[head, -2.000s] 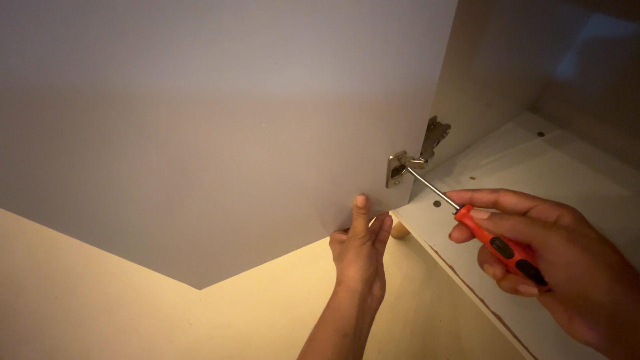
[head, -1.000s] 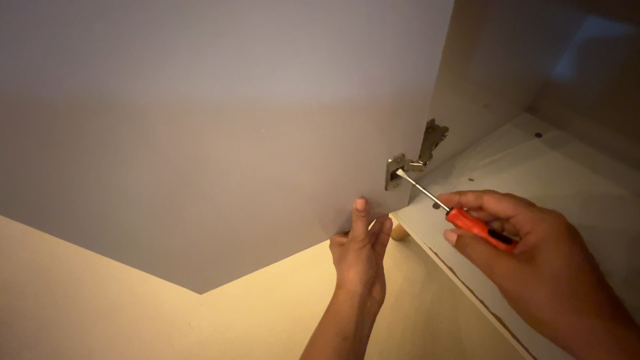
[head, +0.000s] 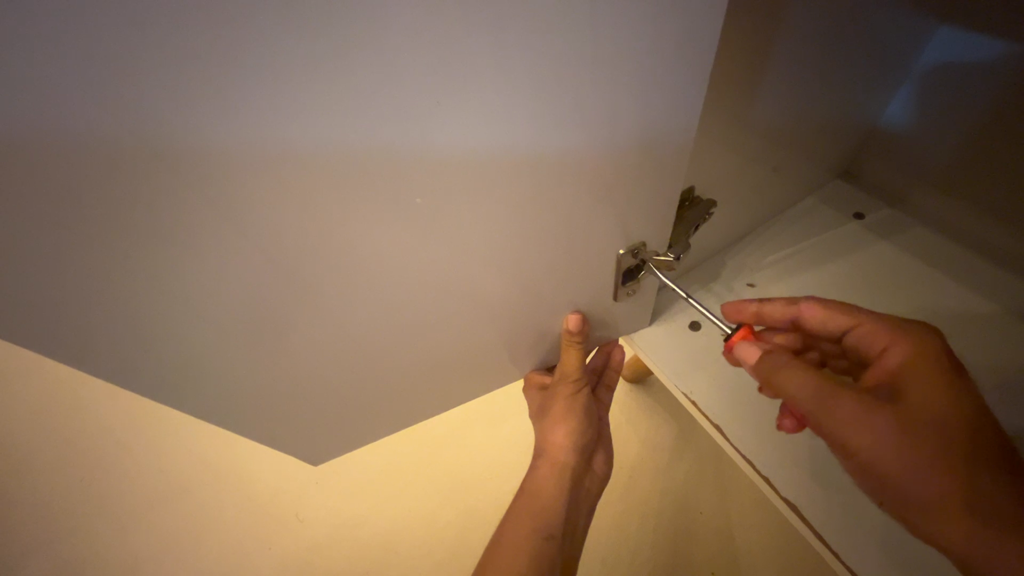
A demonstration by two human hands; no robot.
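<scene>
My right hand (head: 856,384) grips a screwdriver with a red handle (head: 738,336), most of which the fingers hide. The screwdriver's metal shaft (head: 690,298) points up and left, its tip at the metal cabinet hinge (head: 631,272). The hinge's plate sits on the inner face of a grey cabinet door (head: 360,240), and its arm (head: 690,222) reaches to the cabinet's side wall. Below the hinge, my left hand (head: 570,392) holds the door's bottom edge, thumb against the face and the other fingers beneath or behind it, partly hidden.
The cabinet's white bottom panel (head: 768,384) lies at the right, with dark round spots and a chipped front edge. A short wooden leg (head: 637,369) stands under its near corner. Pale floor (head: 240,512) shows below the door. The cabinet's side wall (head: 768,120) rises behind the hinge.
My right hand has shifted its grip on the screwdriver, and less of the red handle shows now. My left hand remains at the door's bottom edge.
</scene>
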